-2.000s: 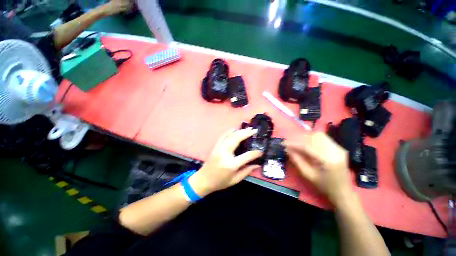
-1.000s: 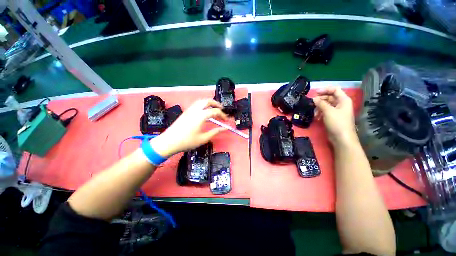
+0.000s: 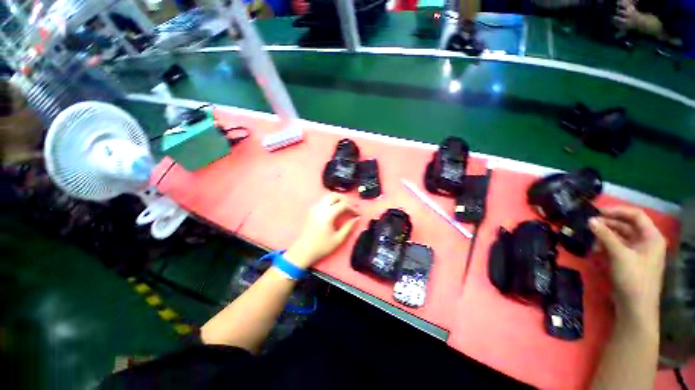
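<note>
Several black camcorder bodies, each with a flat black cover beside it, lie on the red mat [image 3: 286,183]. The nearest middle body [image 3: 382,242] has its cover [image 3: 414,274] at its right, with light dots. My left hand [image 3: 329,226] is just left of this body, fingers curled, apparently empty. My right hand [image 3: 631,247] has its fingertips at the cover [image 3: 578,230] of the back right body [image 3: 565,193]; whether it grips is unclear. Another body [image 3: 524,261] with a cover [image 3: 565,303] lies at the right front. My left wrist wears a blue strap [image 3: 289,266].
A pale strip [image 3: 437,207] lies between the bodies. A white fan [image 3: 99,151] and green box [image 3: 196,143] stand at the left, near a pale ridged block [image 3: 282,139]. Behind runs the green conveyor [image 3: 381,87] with a black unit [image 3: 598,129]. A person's hand [image 3: 636,20] shows at top right.
The view has turned, shifting the bench. My left hand has drawn back from near the pale strip to the mat's front left. My right hand remains by the back right cover.
</note>
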